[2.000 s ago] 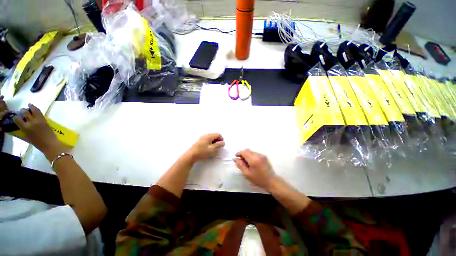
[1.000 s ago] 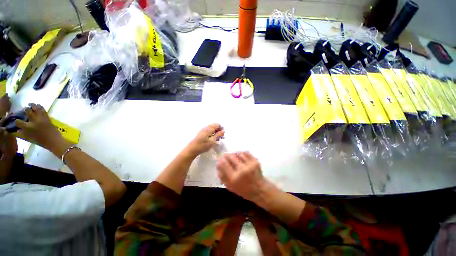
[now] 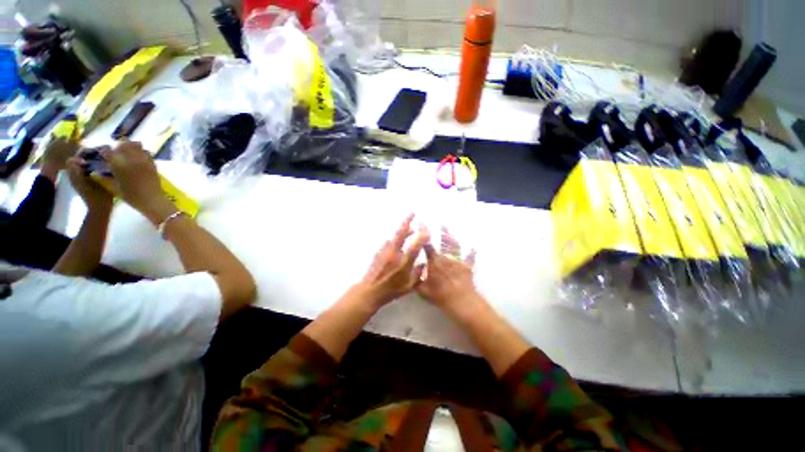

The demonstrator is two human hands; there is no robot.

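My left hand and my right hand are close together over the white table, with their thumb sides touching or nearly touching. The fingers of both hands are spread and point away from me. A thin, nearly invisible clear plastic bag shows as faint shine and wrinkles by my right fingers. Whether either hand grips it cannot be told. To the right, a leaning row of bagged yellow boxes stands on the table, with loose clear plastic towards the table edge.
Scissors lie on a white sheet ahead. Behind are a smartphone, an orange flask and black items. A bulky plastic bag stands left of centre. A person's arms work at the left with a yellow box.
My hands have come together and their fingers have spread; my right hand was lower and blurred before. The view has shifted, so the table things appear lower and farther right.
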